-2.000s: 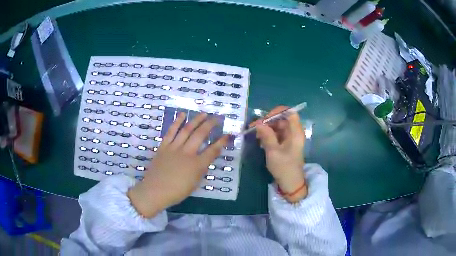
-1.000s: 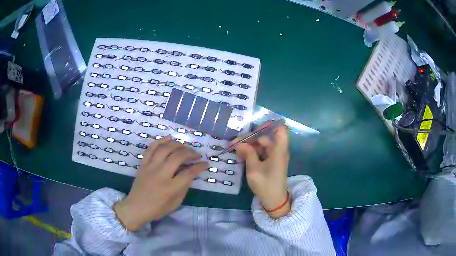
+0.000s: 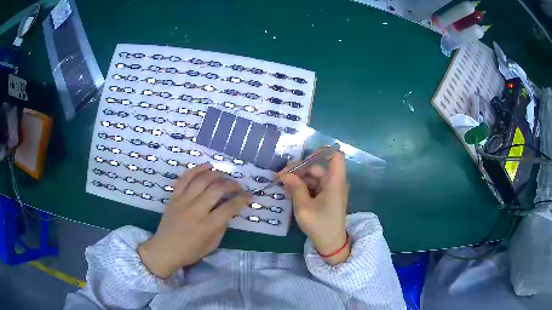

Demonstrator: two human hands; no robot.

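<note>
A white tray lies in front of me with rows of small dark components. Dark adhesive strips lie side by side over its middle on a clear backing film, which sticks out past the tray's right edge and glares. My right hand holds silver tweezers, tips down at a component in the lower right rows. My left hand rests over the lower middle of the tray, fingertips close to the tweezer tips. Whether the left fingers hold anything is hidden.
A long dark strip sheet lies at upper left, an orange-framed block at the left edge. At right are a second tray, a black device with a yellow label, cables and a green-and-white cap. Bottles stand upper right.
Since the first frame, my left hand has left the strips and moved down to the lower rows. The tweezers have moved down-left to a component there. Little has changed in the last second.
</note>
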